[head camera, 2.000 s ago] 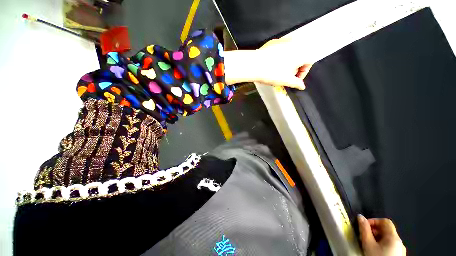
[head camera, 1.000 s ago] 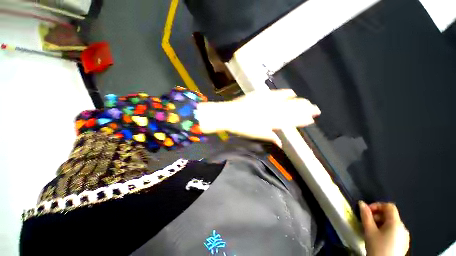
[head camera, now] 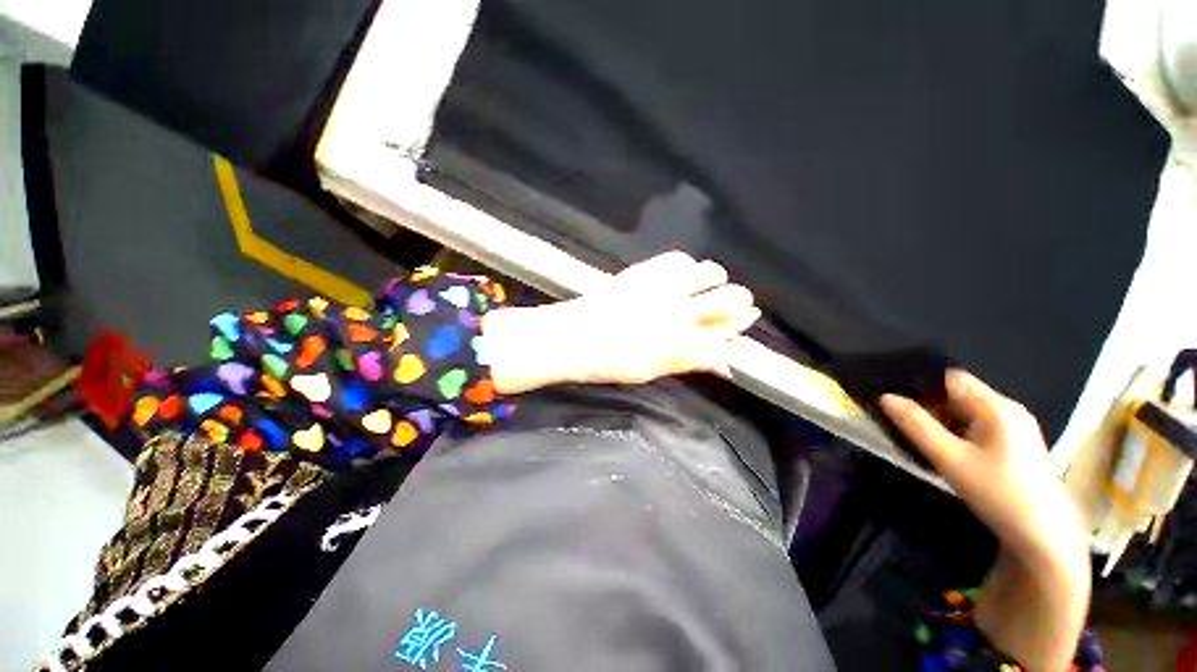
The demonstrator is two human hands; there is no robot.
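A large black fabric panel (head camera: 853, 171) lies on the white worktable (head camera: 512, 253), its near side along the worn front edge. A narrow folded edge (head camera: 525, 210) runs along that side, with a duller grey patch (head camera: 676, 221) on the panel beside it. My left hand (head camera: 656, 322) lies over the table's front edge at the middle of the panel's near side; whether it grips fabric is hidden. My right hand (head camera: 965, 433) pinches the panel's near edge between thumb and fingers at the right, where the fabric bunches up.
Another black fabric piece (head camera: 217, 79) lies at the upper left. A cream-yellow boxy item (head camera: 1142, 466) stands at the right front corner near dark strips. The grey floor with a yellow line (head camera: 282, 263) and a red object (head camera: 112, 378) show at the left.
The view has turned and shifted toward the right. My left hand has moved along the front edge from the panel's far-left corner toward my right hand, which stays at the right part of the edge.
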